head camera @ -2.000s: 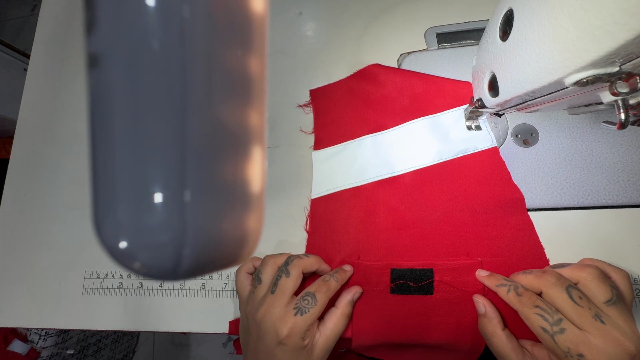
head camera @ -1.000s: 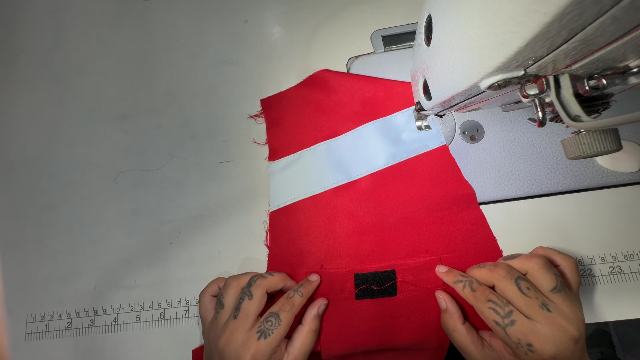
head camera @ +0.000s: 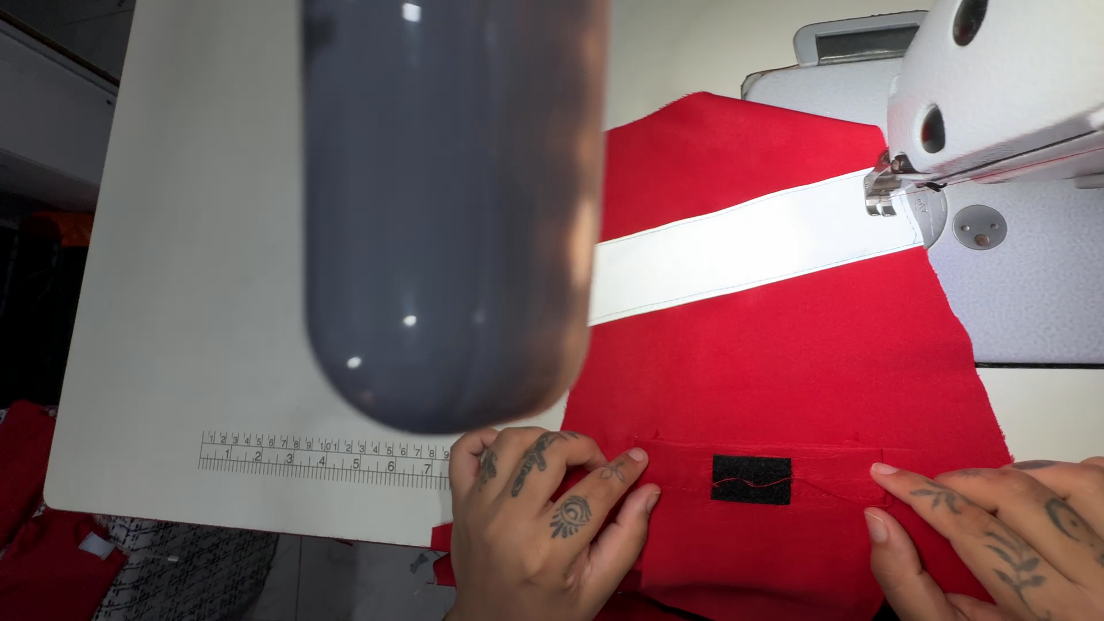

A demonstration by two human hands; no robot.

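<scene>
A red fabric panel (head camera: 776,371) lies on the sewing table, with a white stitched strip (head camera: 742,246) running across it. The strip's right end is under the presser foot (head camera: 881,185) of a sewing machine (head camera: 1000,78). Lower on the panel is a small black patch (head camera: 751,479), probably hook-and-loop tape, with a loose red thread across it. My left hand (head camera: 552,517) rests on the panel left of the patch, thumb and index fingertip on the fabric. Right of the patch, my right hand (head camera: 992,526) touches the panel with its index fingertip and thumb, partly cut off by the frame.
A blurred, rounded dark grey object (head camera: 453,216) hangs close to the camera and hides part of the panel. A printed ruler scale (head camera: 323,461) runs along the table (head camera: 190,259) near its front edge. More red fabric (head camera: 56,552) lies below at the lower left.
Both hands keep about the same places on the panel beside the black patch. The view shifts, and the grey object, out of sight one second ago, is back in view.
</scene>
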